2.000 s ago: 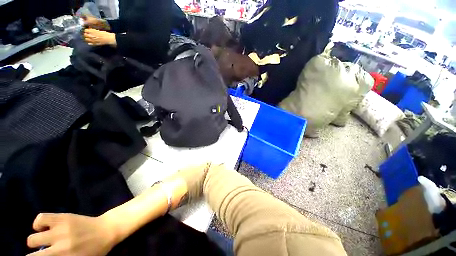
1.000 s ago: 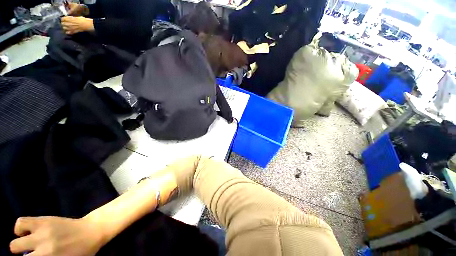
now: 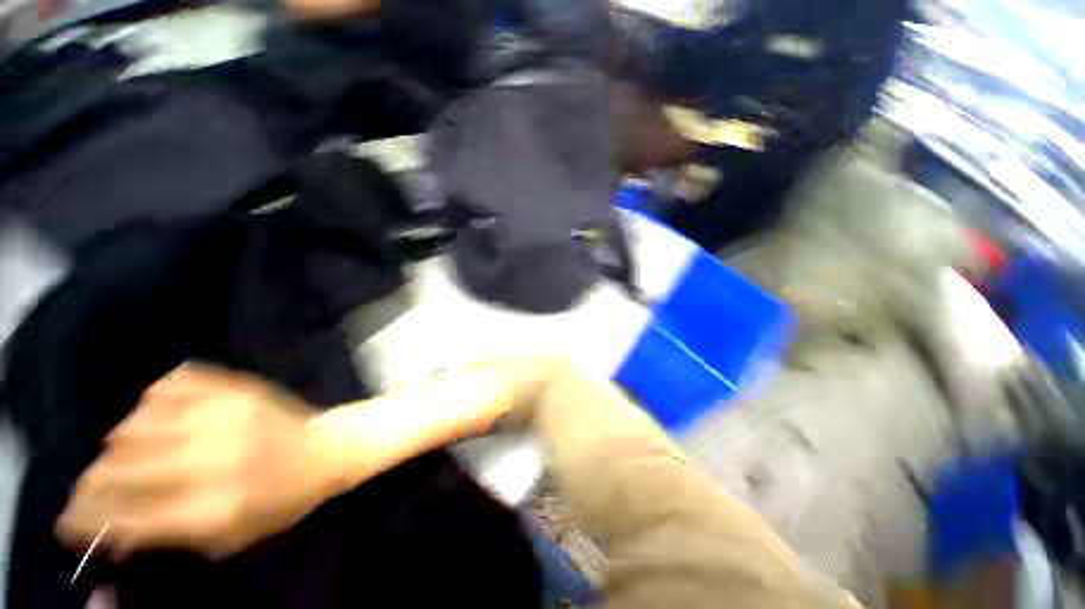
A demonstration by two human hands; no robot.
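A large black garment (image 3: 155,309) lies in front of me on the left and lower part of the view. My right hand (image 3: 196,464) is over it at the lower left, with its fingers curled. The frame is strongly blurred. A thin bright line shows at the fingertips; I cannot tell if it is a blade or a thread. What the fingers hold is hidden. A small pinkish patch shows below them at the bottom edge, too unclear to name. My left hand cannot be made out.
A black backpack (image 3: 524,190) stands on the white table (image 3: 541,339). An open blue bin (image 3: 714,333) is beside the table. A large beige sack (image 3: 863,226) is on the speckled floor. A person's hand (image 3: 331,7) is across the table, cut by the top edge.
My view has swung, so the backpack and bin sit further right. My right hand appears higher and larger, with more of its back and fingers showing. The picture has become blurred.
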